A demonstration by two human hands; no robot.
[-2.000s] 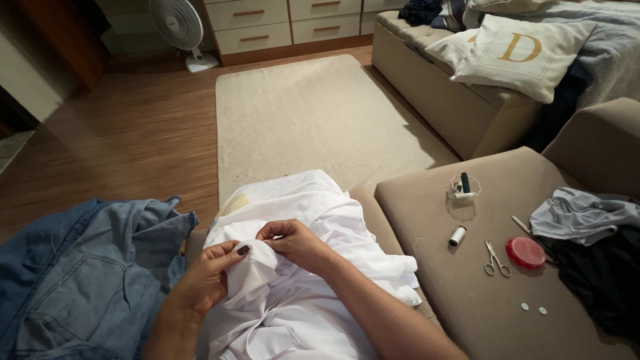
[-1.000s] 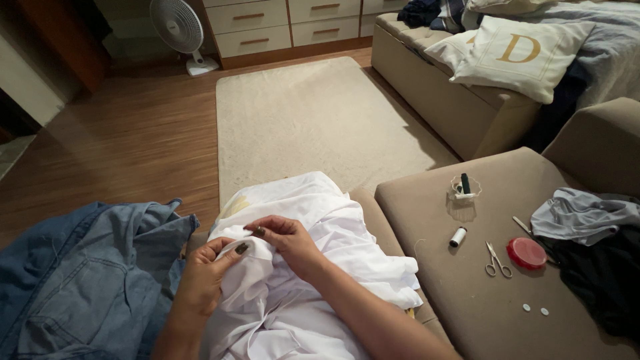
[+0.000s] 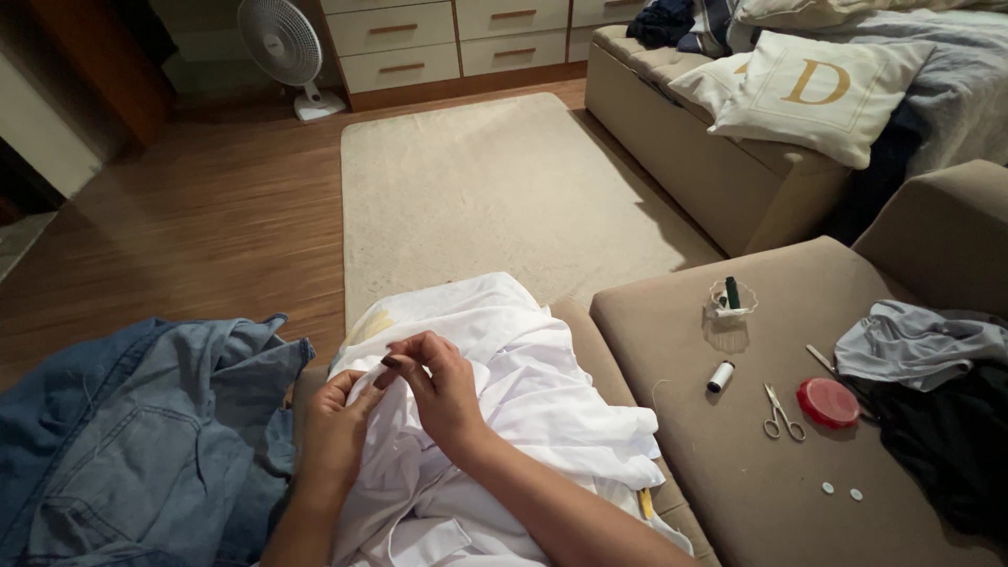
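White fabric (image 3: 520,394), a garment by its look, lies bunched over my lap. My left hand (image 3: 342,417) pinches a fold of it between thumb and fingers. Close against that fold, my right hand (image 3: 437,386) has its thumb and fingertips together at the cloth; whether a needle or thread is between them cannot be seen. On the beige seat to the right are a spool of white thread (image 3: 720,377), small scissors (image 3: 781,413), a round red container (image 3: 828,402), two pale buttons (image 3: 828,488) and a clear dish (image 3: 730,302) with a dark green spool standing in it.
Blue denim clothing (image 3: 142,441) is heaped at the left. Grey cloth (image 3: 913,346) and black cloth (image 3: 953,441) lie on the right of the seat. Ahead are a cream rug (image 3: 504,189), a white fan (image 3: 281,47), drawers and a padded bench (image 3: 685,150) with cushions.
Both hands stay at the white fabric. My right hand's fingers have shifted closer to my left thumb, and the held fold has changed shape.
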